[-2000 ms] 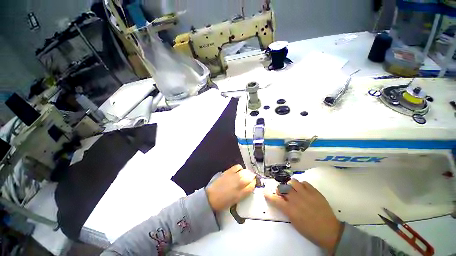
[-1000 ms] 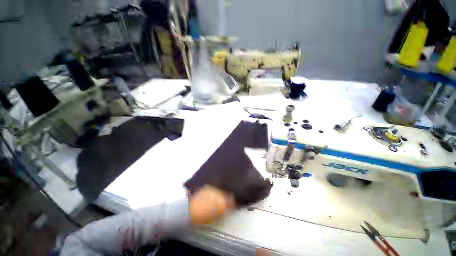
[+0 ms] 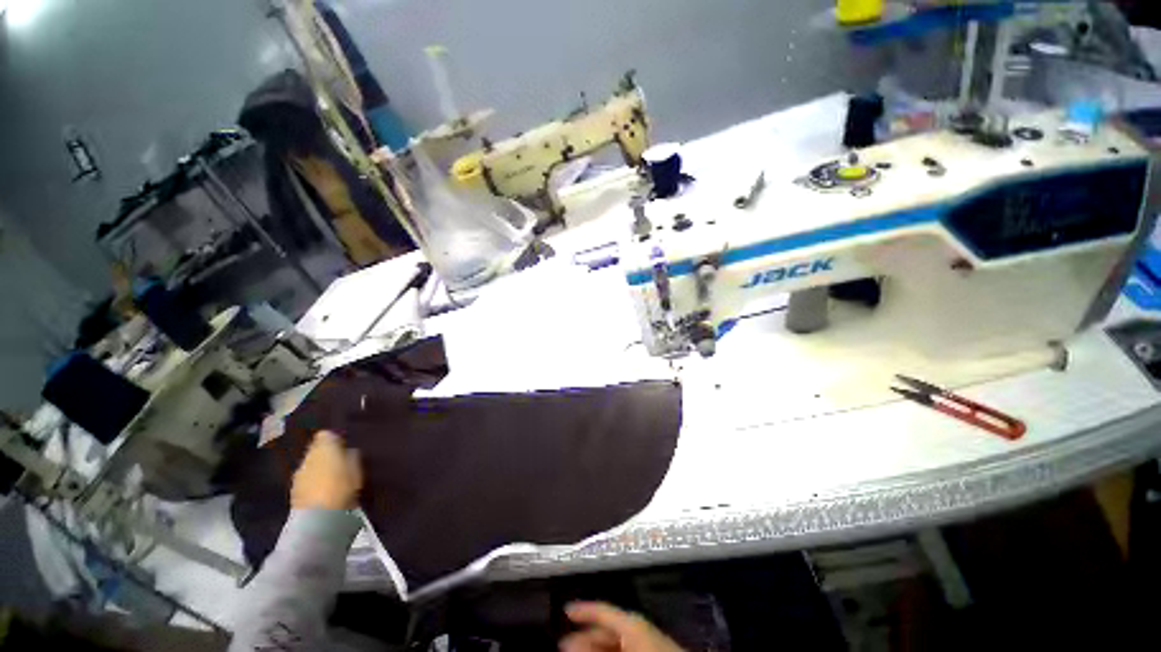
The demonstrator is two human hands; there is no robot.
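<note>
A dark brown-black garment panel lies spread at the table's front left, with a rounded right end and a pale lower edge. Its left part overlaps the waiting dark cut pieces. My left hand is on the dark cloth near the overlap; its fingertips are blurred, so a grip cannot be told. My right hand is low at the bottom edge, partly cut off, below the table front, holding nothing visible. The presser foot and needle area of the white JACK machine has no dark cloth under it.
Red-handled thread snips lie right of the needle. A cream-yellow sewing machine and a clear plastic bag are behind. A pale machine stands at far left. The patterned table edge runs across the front.
The panel has moved from beside the needle to the left and front, and now lies spread over the waiting pieces. My left hand has moved left; my right hand has dropped below the table edge.
</note>
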